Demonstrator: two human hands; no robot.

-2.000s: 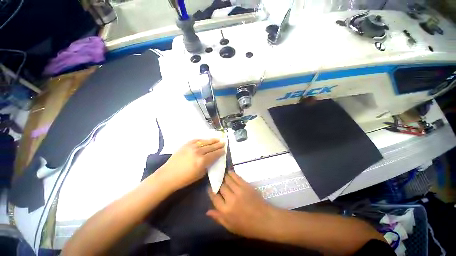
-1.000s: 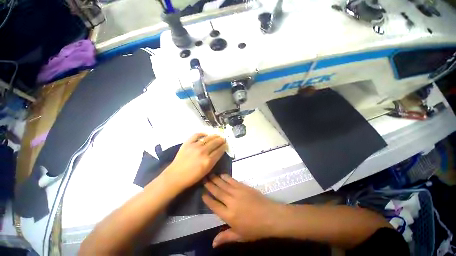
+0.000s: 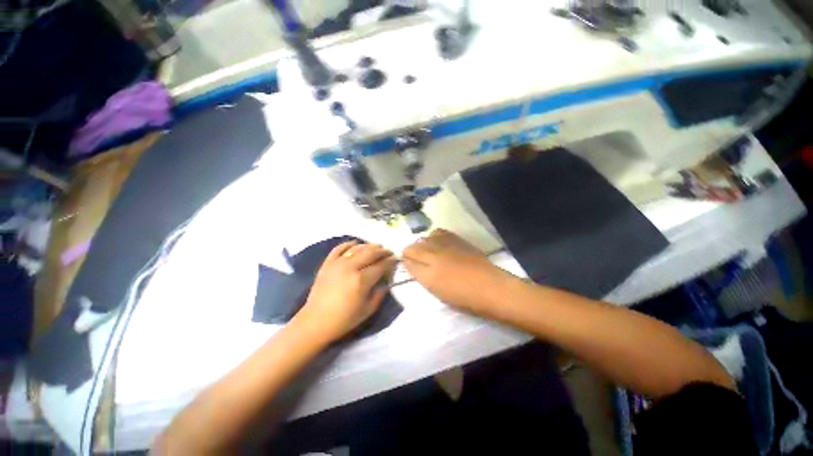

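Observation:
My left hand (image 3: 350, 287) lies on a dark joined panel piece (image 3: 283, 289), just in front of the presser foot and needle (image 3: 389, 214). Its fingers press on the fabric. My right hand (image 3: 439, 264) is beside it to the right, fingertips bunched near the left fingertips at a pale fabric edge. The picture is blurred, and whether the right fingers pinch the edge is hard to tell. The sewing machine (image 3: 588, 120) has a white head with a blue stripe. Small dark cut panels (image 3: 566, 218) lie under its arm at right.
Large dark and white cut panels (image 3: 169, 183) lie at left. Purple cloth (image 3: 120, 118) is at far left. Reddish tools (image 3: 713, 181) lie at the table's right end. A blue basket (image 3: 759, 392) with pale pieces is at lower right. The table's front edge runs below my hands.
My right hand has moved up and forward to the needle area, beside the left. The dark fabric in front of the needle has shifted up the table, away from the front edge. The view has shifted slightly.

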